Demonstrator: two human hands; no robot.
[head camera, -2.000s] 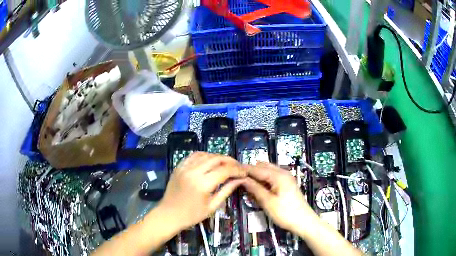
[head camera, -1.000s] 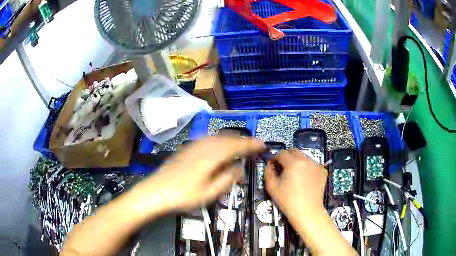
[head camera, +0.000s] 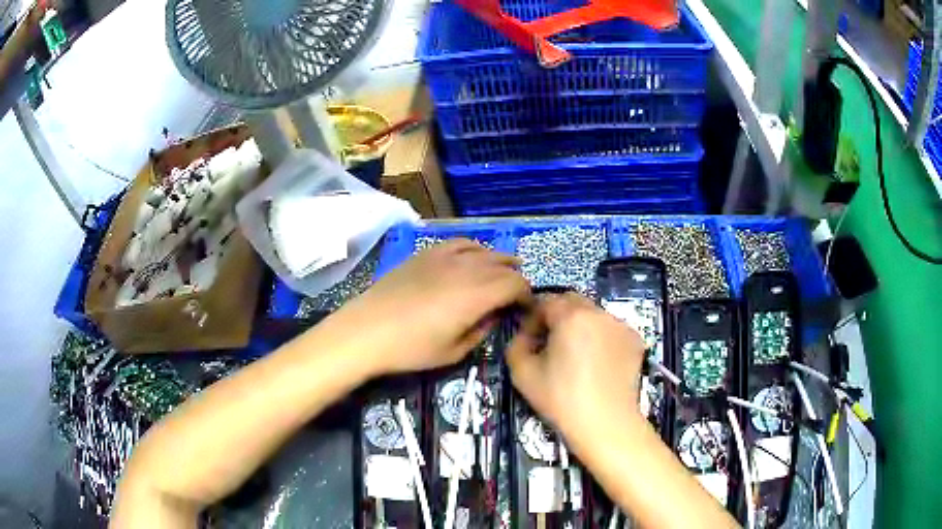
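Note:
Several long black housings lie side by side. The one under my hands (head camera: 545, 489) shows a silver-white disc and a pale block; its top end is hidden. My left hand (head camera: 449, 305) reaches in from the left over the housings' upper ends, fingers bent. My right hand (head camera: 578, 362) meets it at the fingertips, fingers curled. Something dark shows between the fingertips; whether it is a held part or the housing's end I cannot tell. Green circuit boards (head camera: 705, 365) show in the housings at right. White strips (head camera: 741, 455) lie along the housings.
Blue bins of small screws (head camera: 563, 258) stand behind the housings. At left are a brown carton (head camera: 181, 320), a clear plastic bag (head camera: 315, 232) and a heap of boards with cables (head camera: 103, 413). Yellow-handled cutters (head camera: 849, 411) lie at the right edge. A fan (head camera: 274, 47) and blue crates (head camera: 568, 114) stand behind.
The view has shifted. My left hand, blurred one second ago, now bends down at the fingertips over the housing tops. My right hand stays close to it, fingers more curled.

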